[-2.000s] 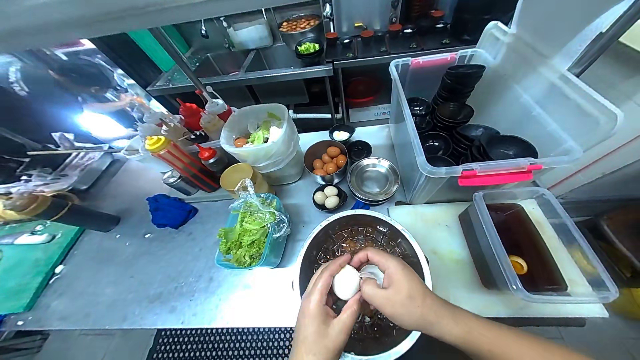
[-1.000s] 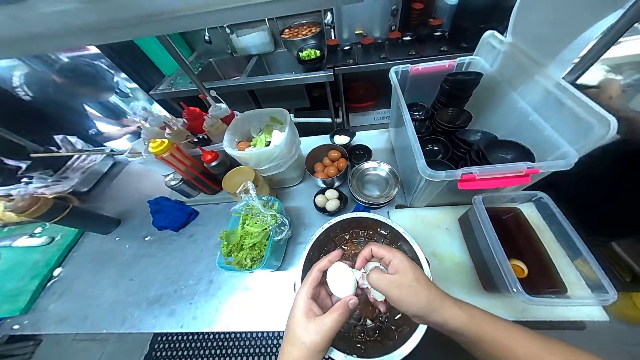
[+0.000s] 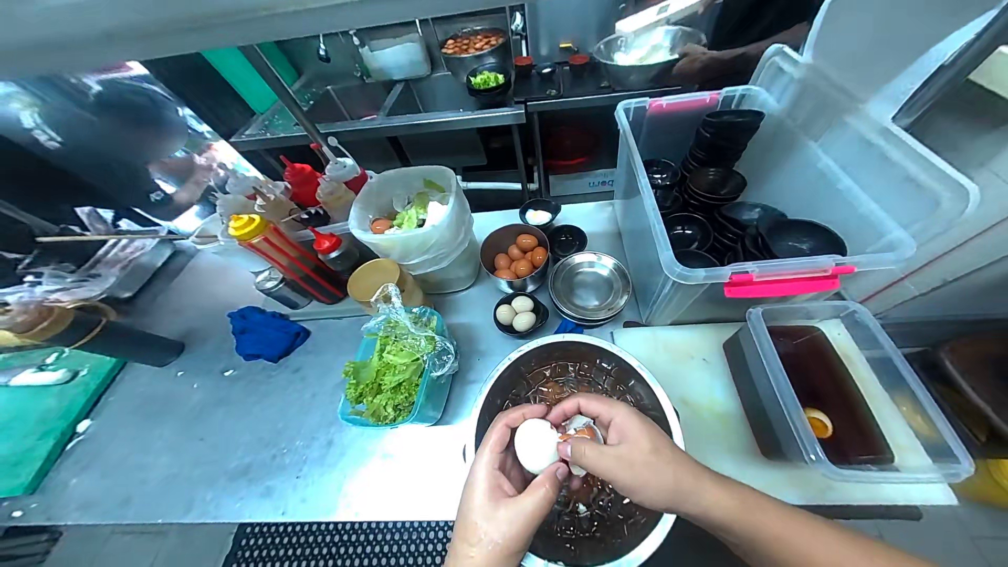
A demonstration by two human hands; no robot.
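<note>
My left hand [image 3: 508,480] holds a white, mostly bare egg [image 3: 538,446] over a large round metal pot [image 3: 482,402]. Against the egg's right side, my right hand [image 3: 630,449] grips a piece of eggshell [image 3: 581,437], brown on one face and white on another. Inside the pot is dark content with bits of shell and shiny pieces. Just behind the pot, a small black bowl [image 3: 510,324] holds several pale eggs, and a steel bowl [image 3: 490,244] holds several brown eggs. Stacked steel dishes [image 3: 591,287] stand beside them.
Left of the pot is a teal tub [image 3: 441,386] of lettuce; behind it, a lined bin [image 3: 465,260] with scraps. On the right, a plastic container [image 3: 756,378] of dark liquid rests on a white cutting board [image 3: 669,354], before a large bin [image 3: 646,268] of black bowls. People work behind.
More of the egg shows white beside the shell piece than two seconds ago. At the back right, a person's hand with a metal bowl has come into view.
</note>
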